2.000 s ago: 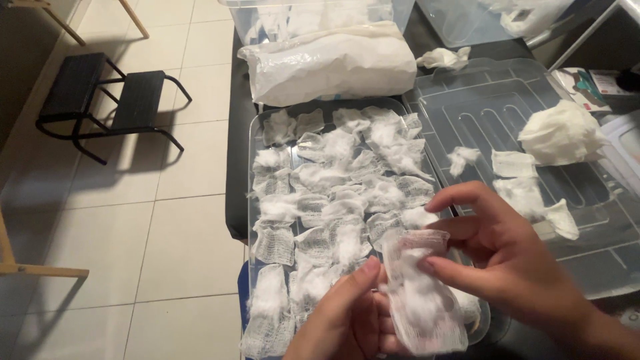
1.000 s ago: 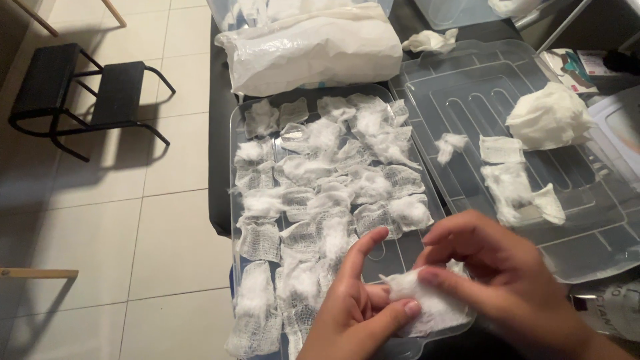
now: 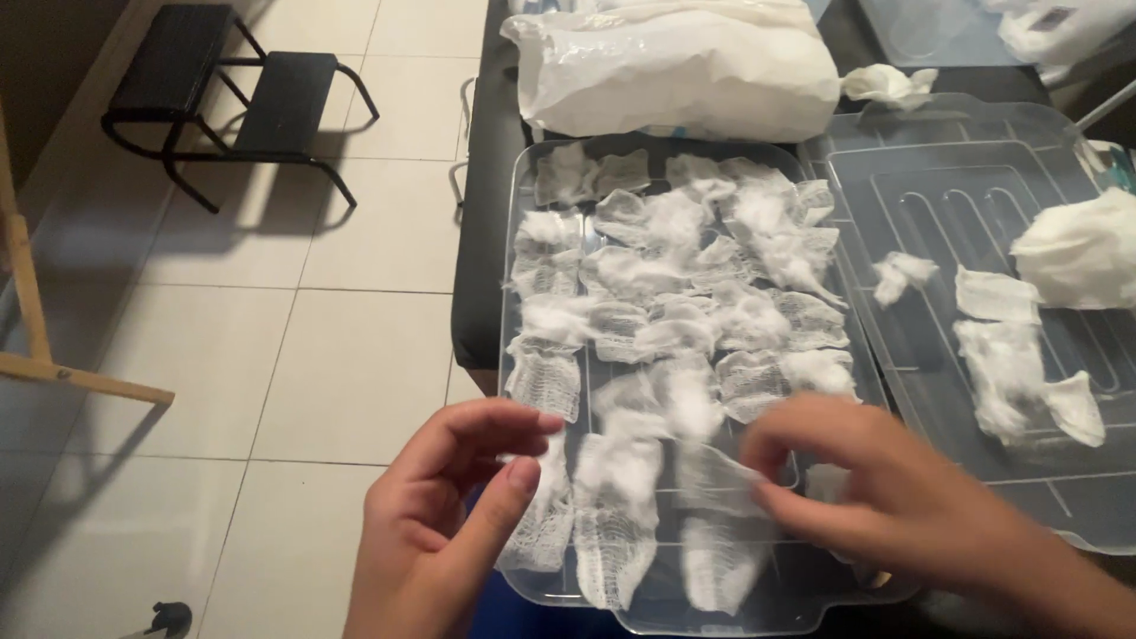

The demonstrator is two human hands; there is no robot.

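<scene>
Rows of gauze pieces topped with cotton tufts (image 3: 617, 461) lie on a clear plastic lid (image 3: 692, 612). My left hand (image 3: 461, 506) is raised over the lid's lower left, thumb and fingers apart, holding nothing. Thumb and index finger of my right hand (image 3: 870, 479) are at the edge of a blurred gauze piece (image 3: 719, 479) at the lower right of the lid; whether they still pinch it cannot be told. On a second clear lid (image 3: 941, 373) lie a gauze strip with cotton (image 3: 1003, 364), a small cotton tuft (image 3: 903, 275) and a larger white wad (image 3: 1078, 248).
A plastic-wrapped white roll (image 3: 674, 75) lies behind the first lid, a crumpled white piece (image 3: 887, 84) beside it. Clear bins stand at the back. The lids rest on a black padded surface (image 3: 479, 293). A black step stool (image 3: 284, 106) stands on the tiled floor at left.
The gauze and cotton that both hands held has left my left hand. A gauze piece now lies at the lid's lower right, by my right fingers. My hands have moved apart.
</scene>
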